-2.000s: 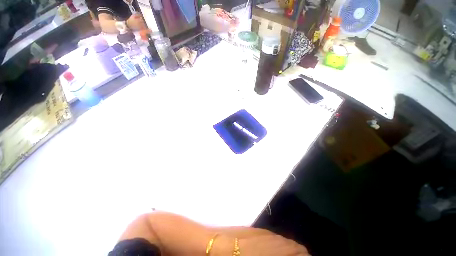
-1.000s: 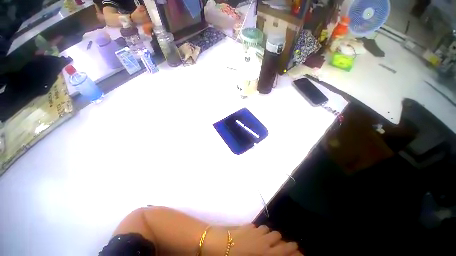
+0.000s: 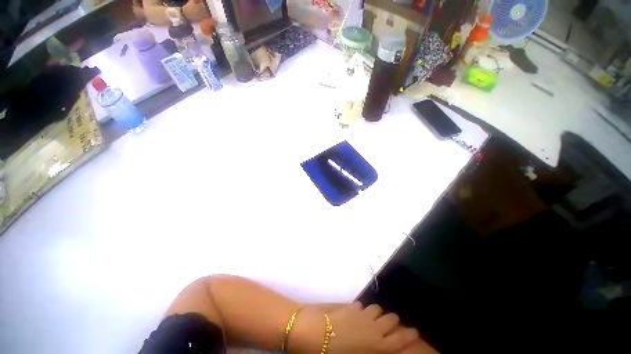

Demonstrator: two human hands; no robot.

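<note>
The white worktable (image 3: 207, 193) fills the middle of the view. A dark-blue, rounded square piece (image 3: 322, 176) with a pale strip lies flat on it, untouched. My left hand (image 3: 370, 332) is at the bottom edge, by the table's near right edge. The forearm lies across the table's near part, with two gold bracelets (image 3: 327, 334) at the wrist. The fingers are bent and partly cut off by the frame; I see nothing held, but the palm side is hidden. My right hand is out of view.
A dark flask (image 3: 380, 86) and a smartphone (image 3: 436, 119) stand and lie at the far right. A water bottle (image 3: 119, 107) is far left, near a yellowish flat stack (image 3: 55, 152). A fan (image 3: 515, 17) is back right; a person's forearms (image 3: 169, 12) show across the table.
The view has shifted slightly, so the table items sit a little further right and higher. My left hand stays near the table edge, its fingers clearer than two seconds ago.
</note>
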